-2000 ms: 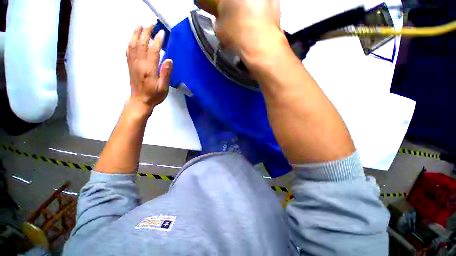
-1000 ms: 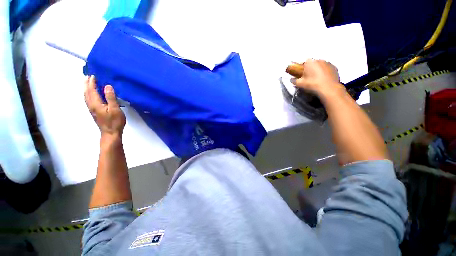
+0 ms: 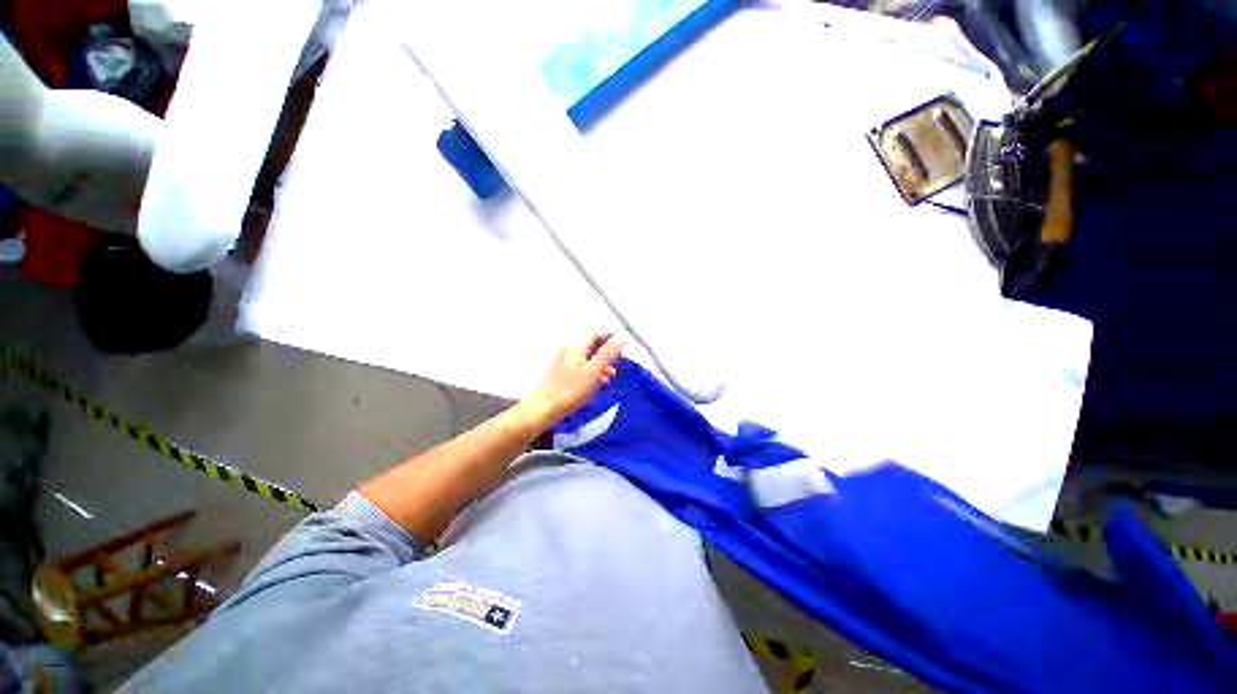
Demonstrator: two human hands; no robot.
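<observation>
The blue work jacket [image 3: 868, 569] hangs stretched along the near edge of the table, from the middle to the lower right corner, partly blurred, with pale patches showing. My left hand [image 3: 586, 376] pinches its left end near the table edge. My right hand is not visible; the right part of the jacket runs out of the picture. The steam iron [image 3: 1011, 203] stands at the far right of the table, its wooden handle to the right, beside the iron rest [image 3: 925, 147].
A long narrow white sleeve board [image 3: 543, 203] lies across the white-covered table [image 3: 841, 271], with a small dark blue piece [image 3: 472, 160] beside it. Another padded arm [image 3: 224, 136] is at the left. A wooden stool [image 3: 129, 576] stands lower left.
The jacket has come off the board towards me and to the right. The iron has left my right hand and stands by its rest. My left hand has moved right and grips cloth.
</observation>
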